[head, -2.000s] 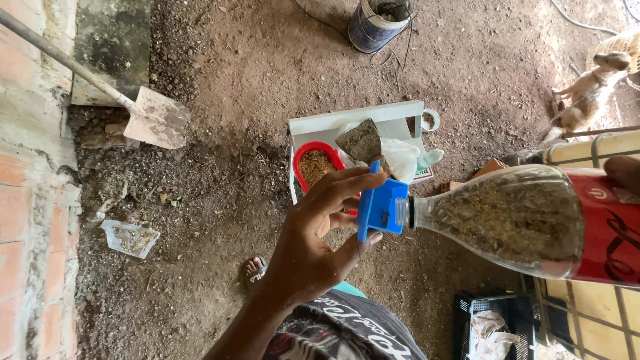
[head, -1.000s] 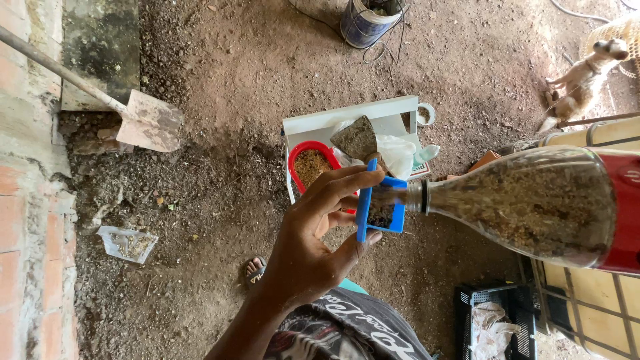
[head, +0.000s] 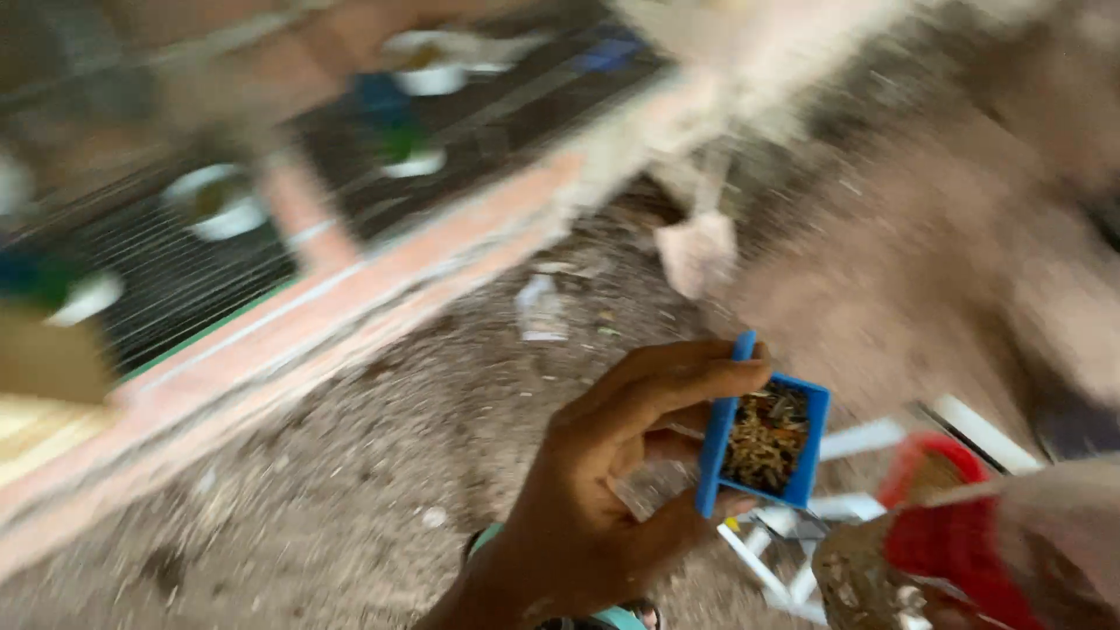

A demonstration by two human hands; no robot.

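My left hand grips a small blue plastic box by its flat side plate, fingers above and thumb below. Loose seed-like grain fills much of the box, whose open top faces me. At the lower right is a blurred clear plastic bottle with a red label, partly out of frame. Some fingers of my right hand seem to show against the bottle at the bottom edge; most of that hand is hidden. A red-rimmed dish lies behind the bottle, beside white frame pieces.
The view is blurred. A low brick wall runs diagonally at left, with wire-barred cages and white bowls beyond it. A shovel blade and a clear plastic container lie on the dirt ground.
The view has swung strongly toward the wall and cages. The bottle's neck was at the blue box earlier; now the bottle is away from it, at lower right. Grain now shows in the box.
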